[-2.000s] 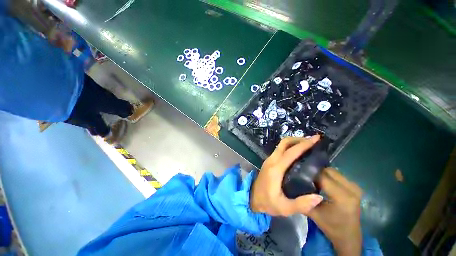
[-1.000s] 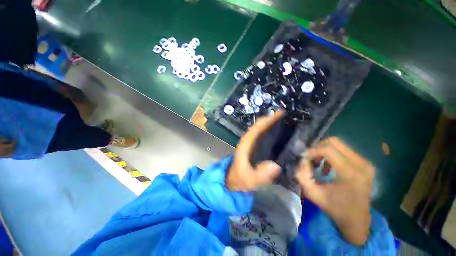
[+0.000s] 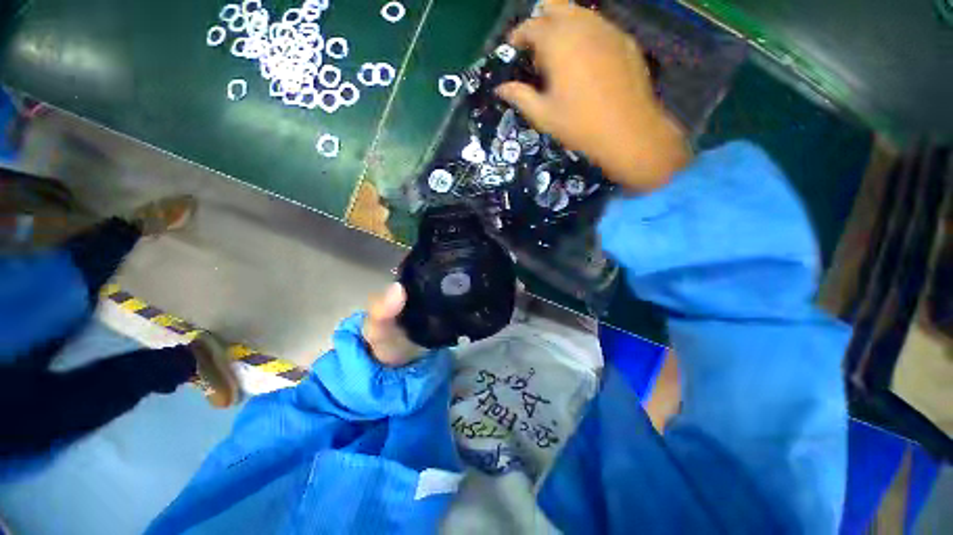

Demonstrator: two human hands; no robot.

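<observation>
My left hand (image 3: 389,326) holds a glossy black housing (image 3: 483,305) at the bench's front edge, thumb on its left side; the other fingers are hidden beneath. The housing's ribbed neck points up toward the tray, and a pale round disc (image 3: 457,283) shows at the centre of its body. My right hand (image 3: 585,89) is over the dark tray (image 3: 702,78), thumb and fingers apart above its left part. I cannot see anything held in it; the far fingertips are partly cut off by the top edge. Disc parts (image 3: 511,150) and thin black pieces lie heaped in the tray.
White rings (image 3: 287,52) lie in a pile on the green bench (image 3: 125,73), left of the tray. Black housings (image 3: 888,272) lie in rows at the right. A marked grey-white bag (image 3: 512,397) is below the bench edge. A person's legs and shoes (image 3: 214,368) show at the left.
My left hand has turned the housing so the pale disc shows. My right hand has moved from beside the housing up over the tray. The view has shifted, with the bench higher in the picture.
</observation>
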